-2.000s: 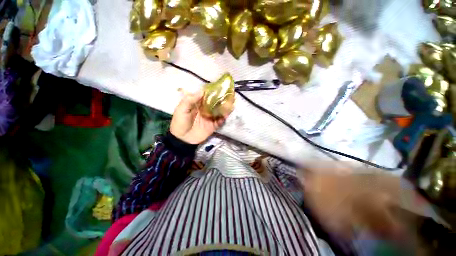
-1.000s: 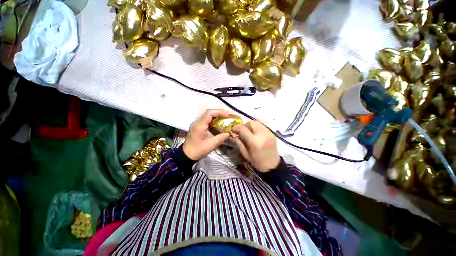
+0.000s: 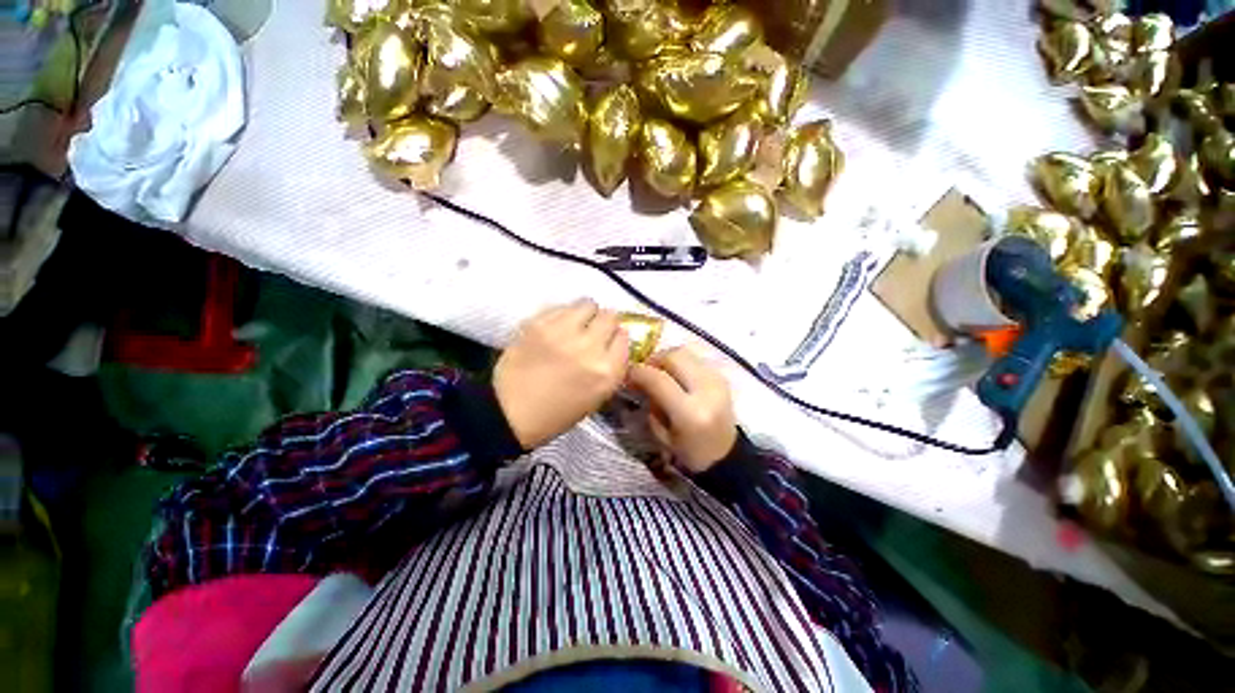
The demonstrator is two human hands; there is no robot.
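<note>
A shiny gold bud ornament [image 3: 639,334] is between my two hands over the front edge of the table, mostly hidden by the fingers. My left hand [image 3: 562,372] covers its left side with the back of the hand up. My right hand [image 3: 691,406] pinches its lower right side with thumb and fingers. Both hands are bare and touch the piece. What lies under the fingers is hidden.
Gold ornaments [image 3: 612,136] are piled at the back. Black snips [image 3: 653,257], a black cord [image 3: 704,336] and a white strip [image 3: 829,318] lie ahead. A teal glue gun [image 3: 1050,332] rests in a holder [image 3: 964,288] at right. More gold pieces [image 3: 1144,244] lie far right. White cloth [image 3: 163,115] is at left.
From the left hand alone holding the gold piece, both hands came to hold it. Since then my left hand has turned over it, hiding more. The glue gun is in its holder.
</note>
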